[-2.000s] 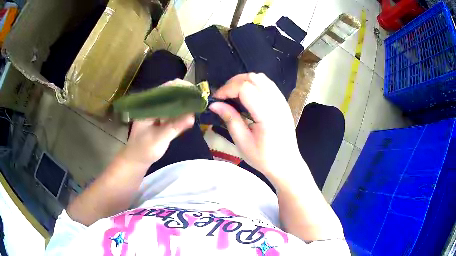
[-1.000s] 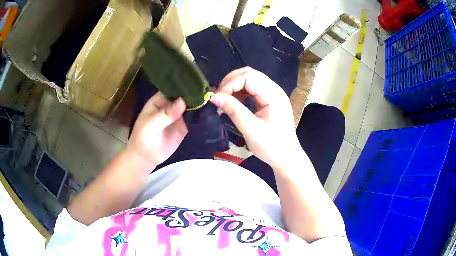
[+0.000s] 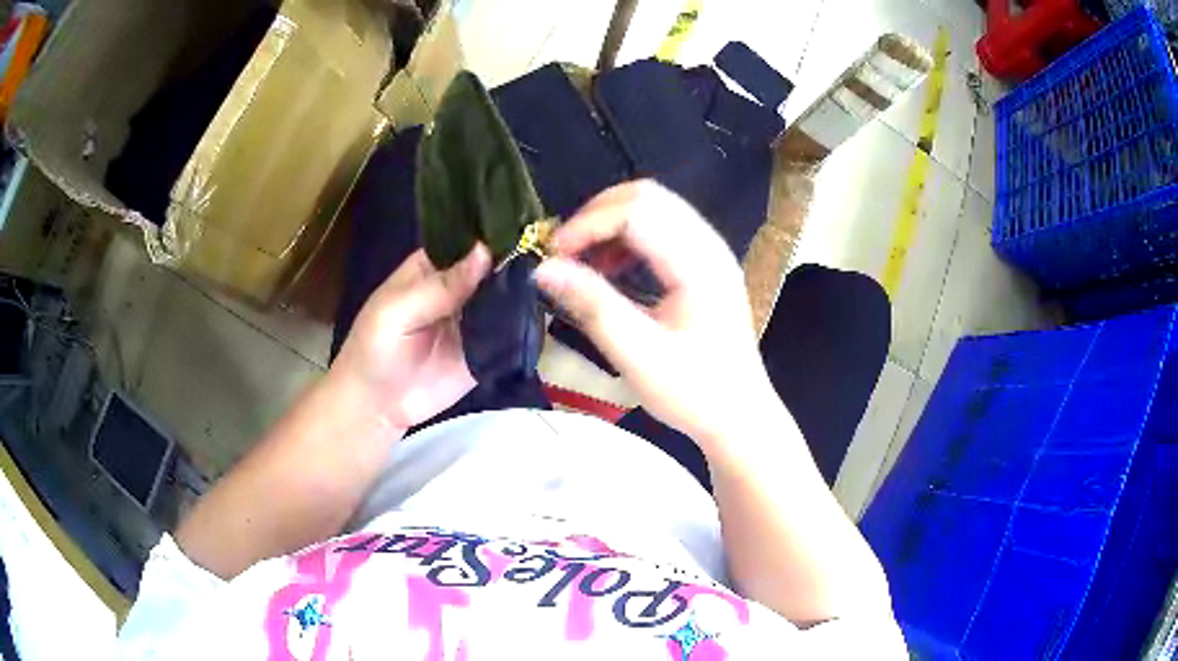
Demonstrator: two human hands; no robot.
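An olive-green pouch (image 3: 468,174) stands tilted up over my lap, its rounded end pointing away from me. A gold metal fitting (image 3: 532,240) shows at its near right corner, with a thin pale edge beside it. Dark lining (image 3: 501,323) hangs below the pouch mouth. My left hand (image 3: 420,329) grips the pouch's lower left edge between thumb and fingers. My right hand (image 3: 646,291) pinches at the gold fitting with thumb and forefinger; what lies between those fingertips is mostly hidden.
Black flat pieces (image 3: 659,123) lie heaped beyond my hands in a low carton (image 3: 783,233). A large torn carton (image 3: 278,142) stands at the left. A blue crate (image 3: 1085,149) and a blue box (image 3: 1021,491) are at the right. A red plastic object (image 3: 1033,39) is behind.
The pouch has swung from lying leftward to pointing up and away. The dark lining now hangs below its mouth. Both hands have stayed near the same place, right fingers at the fitting.
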